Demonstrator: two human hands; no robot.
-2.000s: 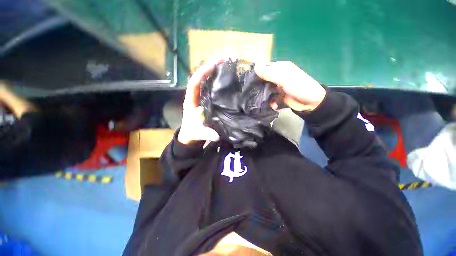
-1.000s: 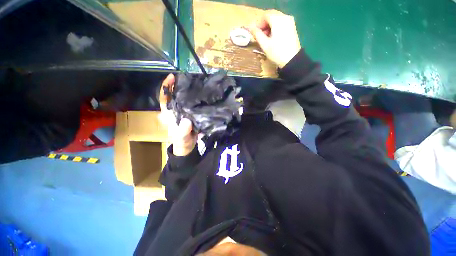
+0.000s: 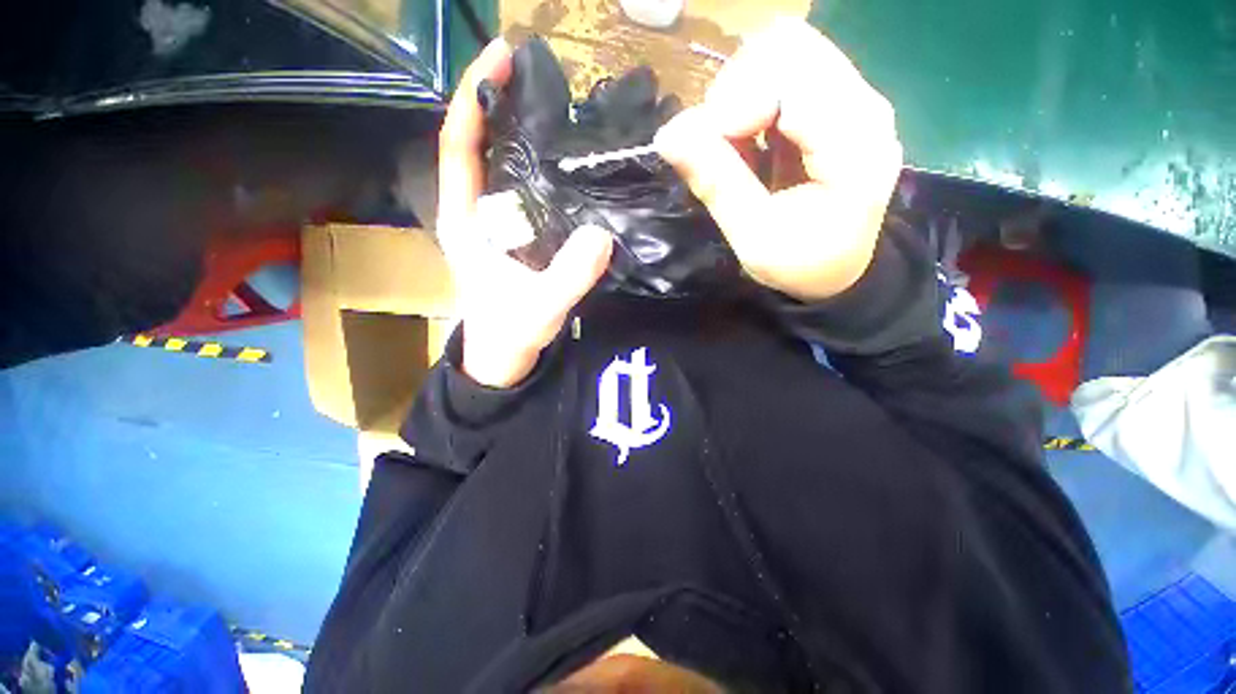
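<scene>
A glossy black sculpted part (image 3: 634, 224) with wavy, pointed lobes is held above my lap at the bench edge. My left hand (image 3: 512, 264) grips it from the left, thumb on its near side. My right hand (image 3: 793, 163) pinches a thin pale applicator stick (image 3: 610, 159) between thumb and fingers. The stick points left and its tip is over or against the black part; contact cannot be told. A small white dish (image 3: 651, 11) is cut off by the top edge, on the stained cardboard sheet (image 3: 576, 30).
The green bench (image 3: 1030, 95) spans the top right and a dark glass-sided panel (image 3: 231, 54) the top left. An open carton (image 3: 325, 312) is at the left by my knees. Red stools (image 3: 258, 278), blue bins (image 3: 163, 651) and a person's pale sleeve (image 3: 1172, 420) are around.
My right hand has moved from beside the dish down to the black part, now with the stick in it. The black part is turned and sits higher in the picture.
</scene>
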